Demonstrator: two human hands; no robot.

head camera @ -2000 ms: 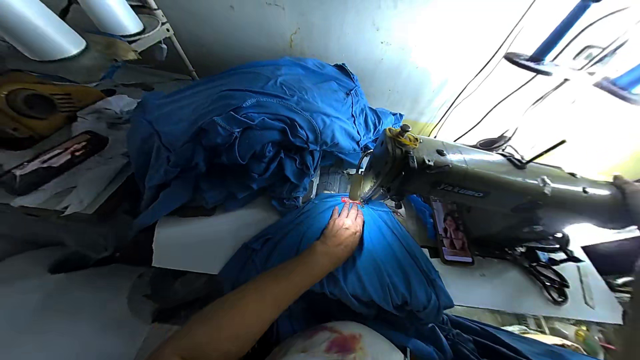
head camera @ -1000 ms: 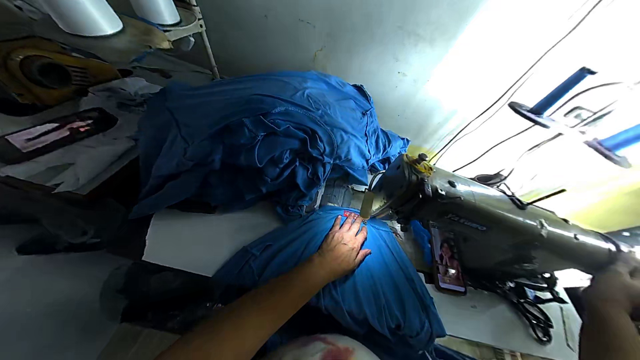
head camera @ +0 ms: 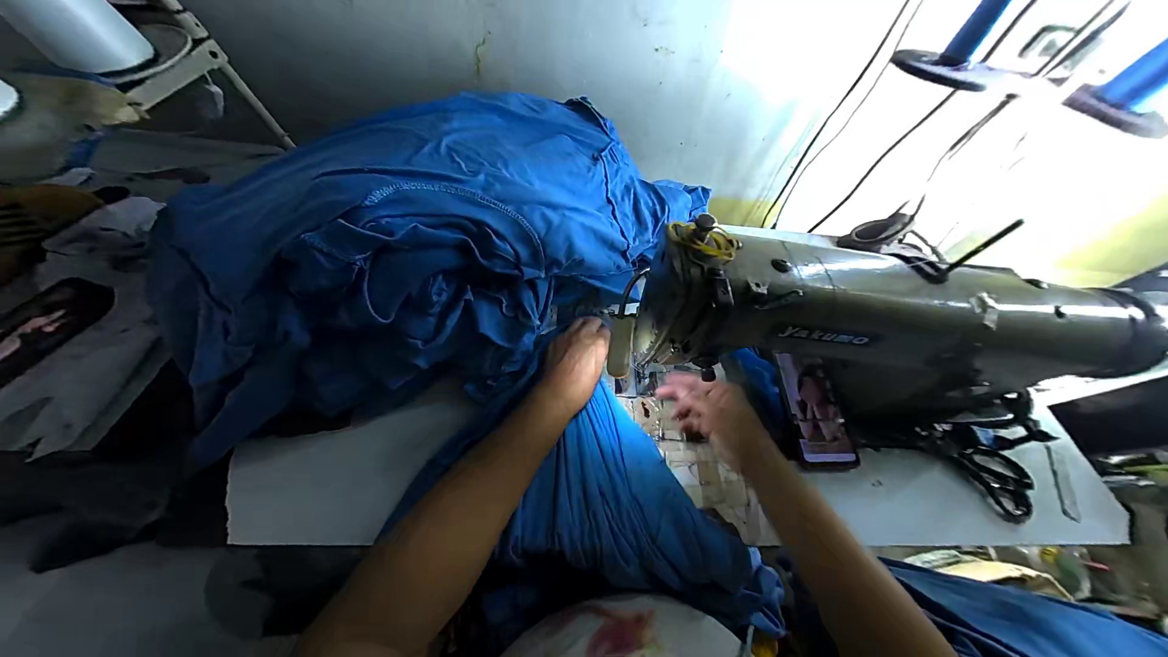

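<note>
My left hand (head camera: 577,365) is closed on a bunched blue fabric garment (head camera: 593,484), just left of the needle area of a Yakumo sewing machine (head camera: 876,315). My right hand (head camera: 707,406) is below the machine's head, fingers apart and slightly blurred, with nothing seen in it. The garment hangs from my left hand over the table edge toward my lap. A large heap of blue garments (head camera: 438,228) lies behind and left of my left hand. The needle and presser foot are not clearly visible.
A smartphone (head camera: 818,411) leans under the machine arm. Black-handled scissors (head camera: 999,479) lie on the white tabletop (head camera: 876,511) at right. Another phone (head camera: 55,324) rests on pale cloth at left. Thread cones (head camera: 78,32) stand upper left, and cables hang along the wall.
My left hand has gone from lying flat on the fabric to gripping it further left. My right hand has come from the machine's far right end to below its head. The fabric there is drawn left.
</note>
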